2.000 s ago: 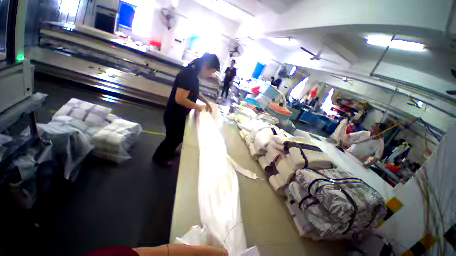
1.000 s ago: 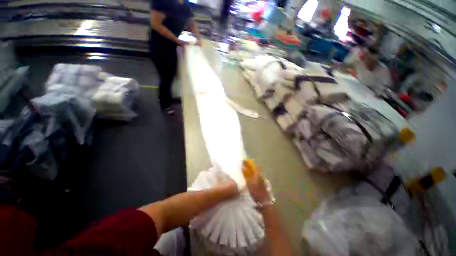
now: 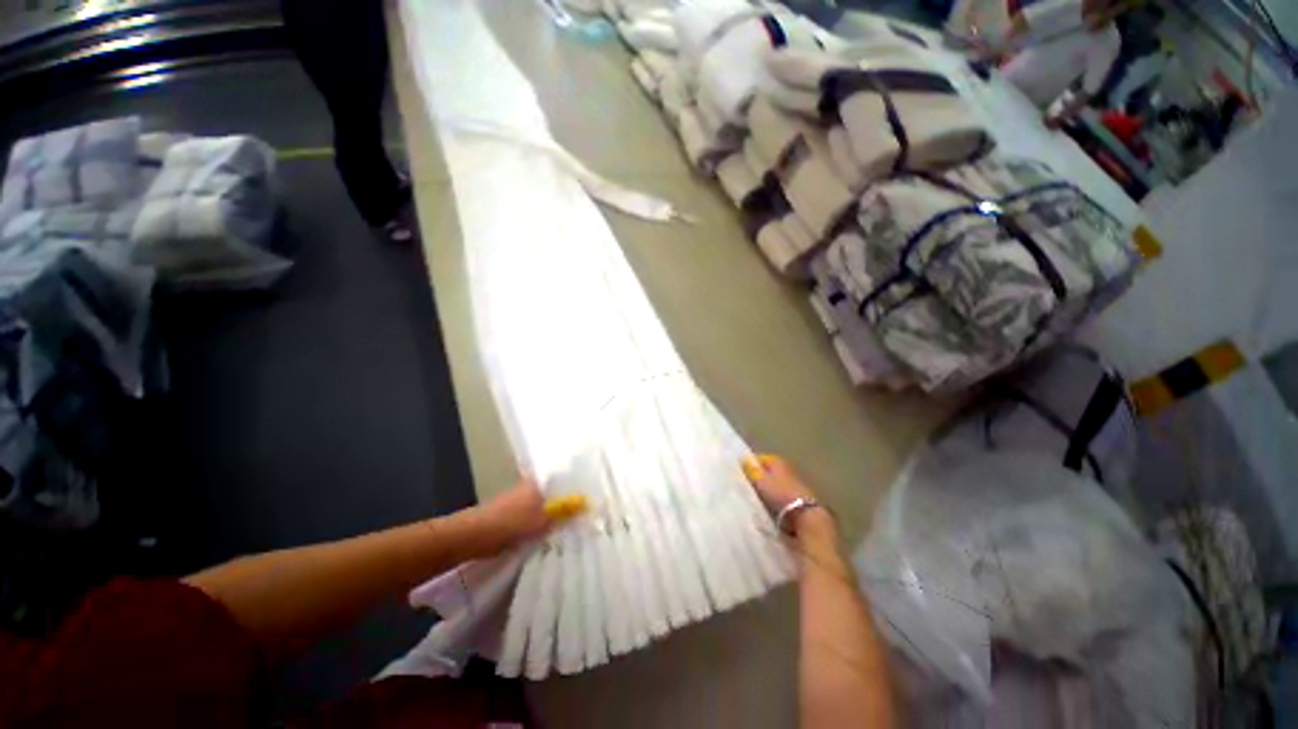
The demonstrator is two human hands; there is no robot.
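A long white pleated fabric piece (image 3: 570,299) lies along the beige table and fans into ridged folds at the end near me. My left hand (image 3: 530,516) holds the left edge of the fan, with a yellow finger cot on top of the folds. My right hand (image 3: 780,491) holds the right edge, with yellow on its fingertips and a bracelet at the wrist. The fingers under the fabric are hidden. A narrow white strip (image 3: 626,197) sticks out to the right of the long piece.
The beige table (image 3: 719,306) bears cream bundles (image 3: 797,143) and a printed bundle (image 3: 982,264) on its right side. A bundle in clear plastic (image 3: 1039,556) is at the lower right. Bagged bundles (image 3: 207,207) lie on the floor at left. A person's dark-clothed legs (image 3: 345,100) stand beyond the table's left edge.
My hands have moved apart to the two sides of the fabric, and the pleated end is spread wider and flatter. The view has shifted down and right, leaving only the other person's legs.
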